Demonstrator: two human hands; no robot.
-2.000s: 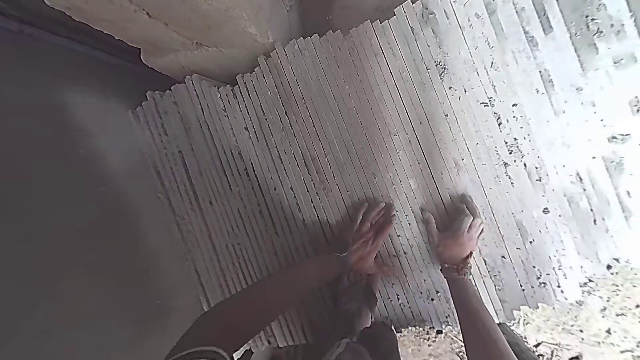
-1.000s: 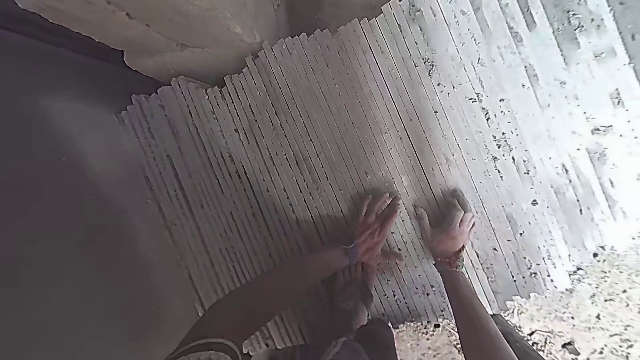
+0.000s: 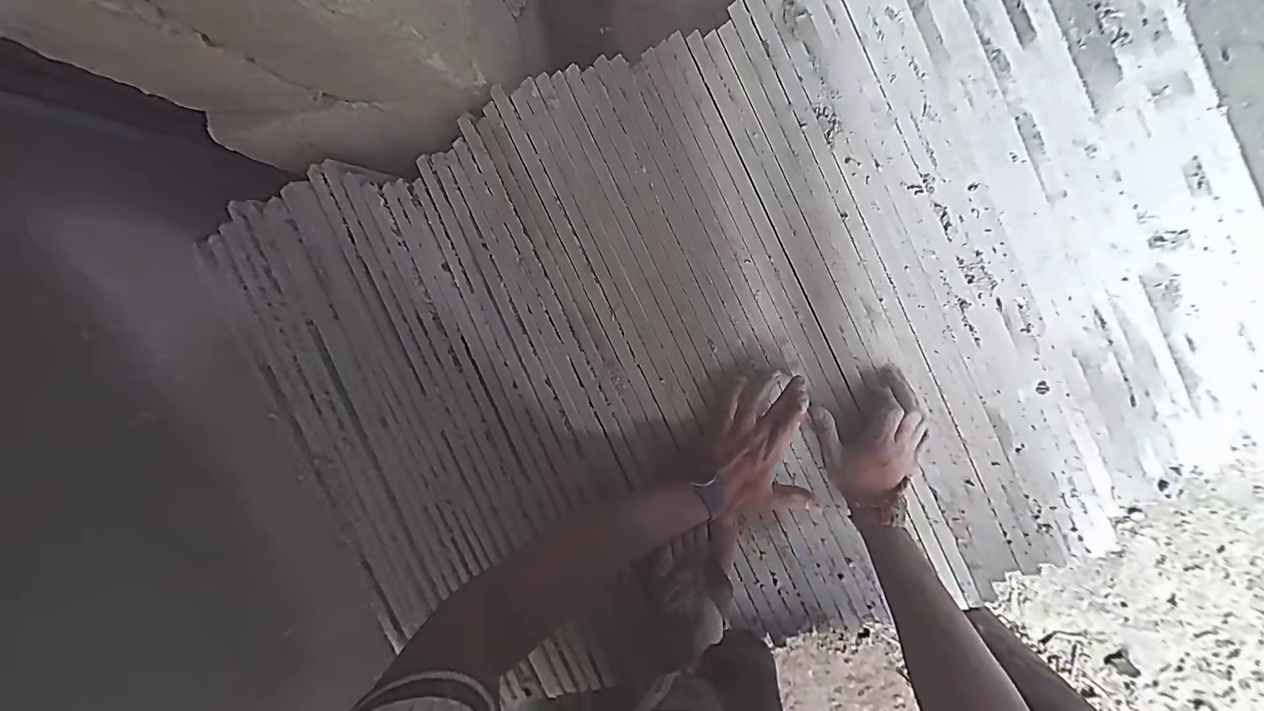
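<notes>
A long row of thin pale slabs [image 3: 632,296], perhaps tiles standing on edge and packed side by side, spans the view; their exact material cannot be told. My left hand [image 3: 755,449], with a band at its wrist, lies on the slabs' upper edges near the lower middle, its fingers apart. Just right of it, my right hand [image 3: 874,444] rests on the same row with bent fingers, a bracelet at the wrist. Whether its fingertips grip a slab is not clear. The two hands are close but apart.
A rough wall or stone block [image 3: 346,89] borders the row at the upper left. A dark grey surface [image 3: 148,425] lies left. Bright gritty ground [image 3: 1165,592] shows at the lower right. A bare foot [image 3: 691,602] is below my left hand.
</notes>
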